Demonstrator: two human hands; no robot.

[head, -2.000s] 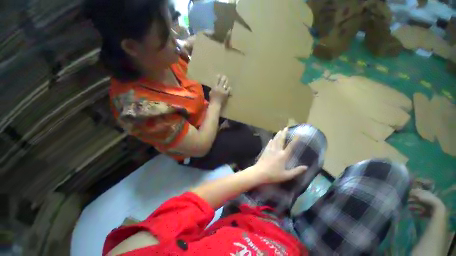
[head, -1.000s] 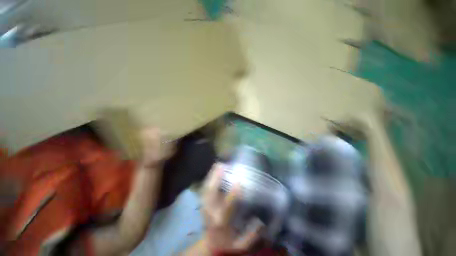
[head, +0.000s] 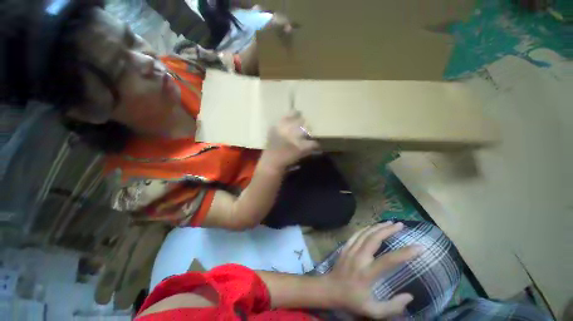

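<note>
My left hand (head: 371,269) rests on my plaid-covered knee (head: 424,263), fingers spread, holding nothing. My right hand is out of the picture. A large flat tan blank (head: 502,207) lies in front of my knees at the right, cut off by the picture's edge. Beside me a co-worker in orange holds a partly folded mailer box (head: 371,110). It has a long narrow wall and a large panel standing up behind it. The co-worker's hand is on the wall's near edge, and the box's right end is blurred.
The co-worker (head: 188,163) sits close on my left. A white sheet (head: 232,251) lies between us. Stacked blanks (head: 50,188) stand at the far left. Green floor (head: 496,31) shows at the upper right. Part of another person shows at the top.
The view has swung toward the co-worker, whose board now shows as a partly folded box. My left hand stays on my knee. My right arm has left the picture.
</note>
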